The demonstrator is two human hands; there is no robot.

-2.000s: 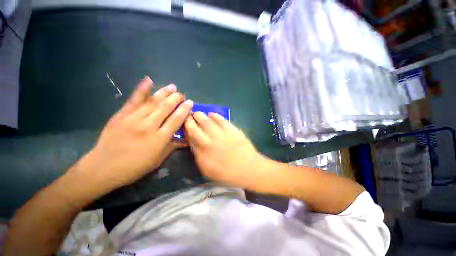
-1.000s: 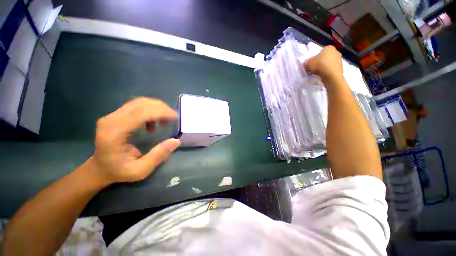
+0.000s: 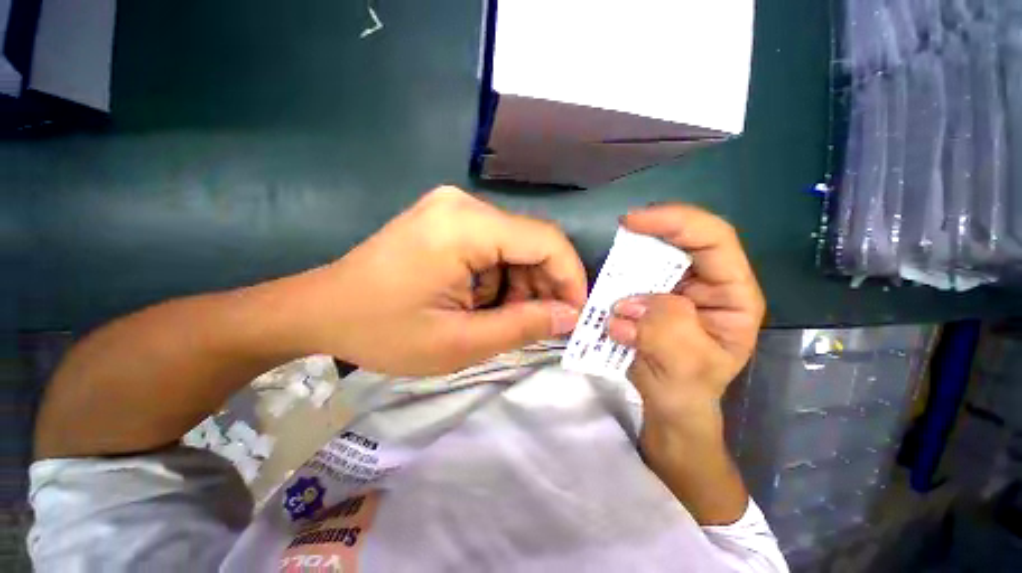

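Observation:
My right hand holds a small white leaflet with fine black print, tilted, near the bench's front edge. My left hand is beside it, its thumb and curled fingers at the leaflet's left edge; I cannot tell whether they pinch it. A white carton with a dark blue left edge stands on the dark green bench beyond my hands, cut off by the top of the picture.
Stacked clear blister trays stand at the right. Part of a blue-and-white carton stack is at the upper left. A thin pale scrap lies on the bench. Paper scraps and more clear trays are below the bench edge.
My right hand has come from the tray stack to the front and now holds the leaflet. My left hand has left the carton's side and met it. The view has moved closer and lower.

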